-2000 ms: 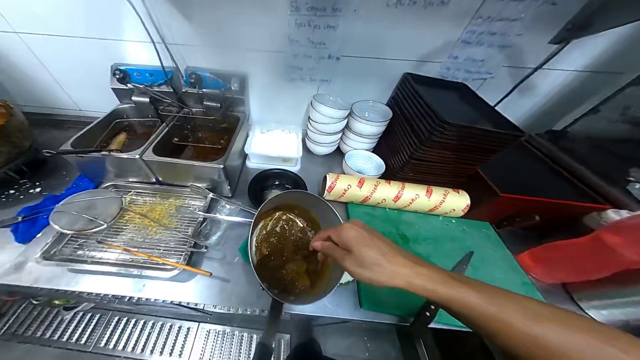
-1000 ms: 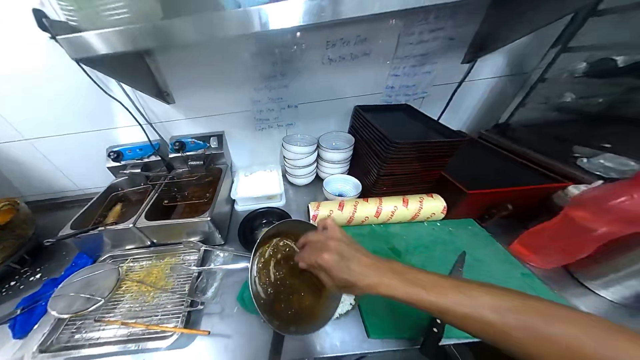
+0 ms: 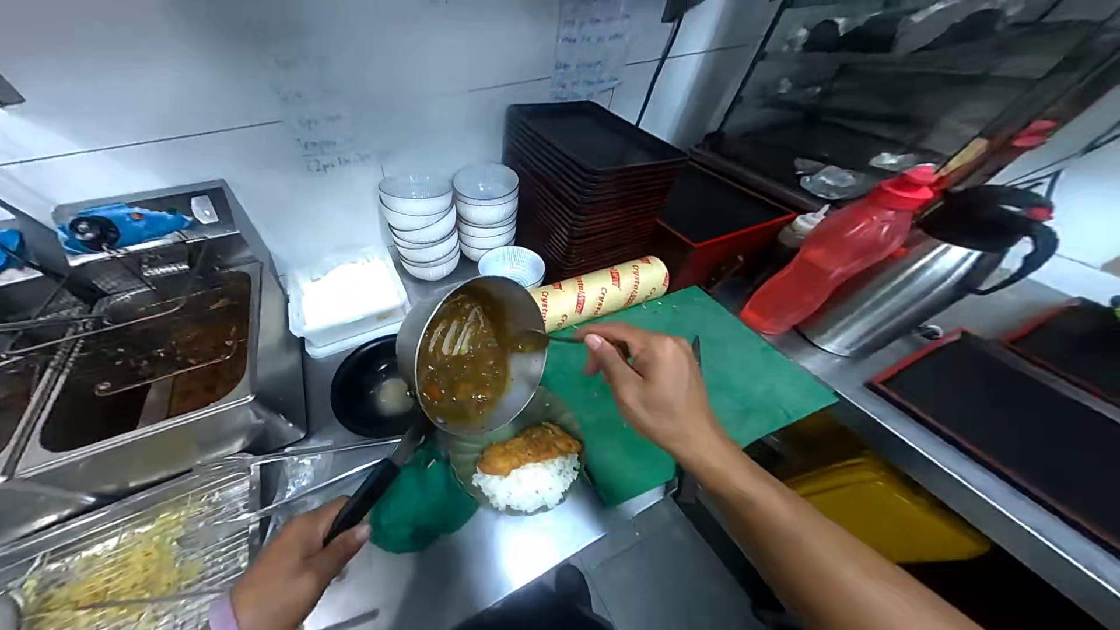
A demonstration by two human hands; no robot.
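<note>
My left hand (image 3: pixel 297 560) grips the black handle of a metal saucepan (image 3: pixel 525 385), tilted with thick brown sauce (image 3: pixel 462 363) inside. The pan is held over the back edge of a plate (image 3: pixel 468 446). On the plate are white rice (image 3: pixel 529 484) and a browned fried cutlet (image 3: pixel 529 448). My right hand (image 3: pixel 652 376) holds the thin handle of a spoon (image 3: pixel 529 339), its bowl coated in sauce at the pan's right rim. A black bowl (image 3: pixel 354 394) stands left of the pan. A green cloth (image 3: pixel 424 503) lies beside the plate.
A green cutting board (image 3: pixel 744 376) lies at right, a plastic wrap roll (image 3: pixel 604 293) along its back. Behind are stacked bowls (image 3: pixel 426 236) and black trays (image 3: pixel 595 136). A deep fryer (image 3: pixel 262 350) and wire rack (image 3: pixel 236 490) are left; a red bottle (image 3: pixel 840 249) and steel jug (image 3: pixel 884 293) right.
The plate with rice and cutlet has come into full view below the pan. My left hand has come into view on the pan's handle. The view has shifted right and closer.
</note>
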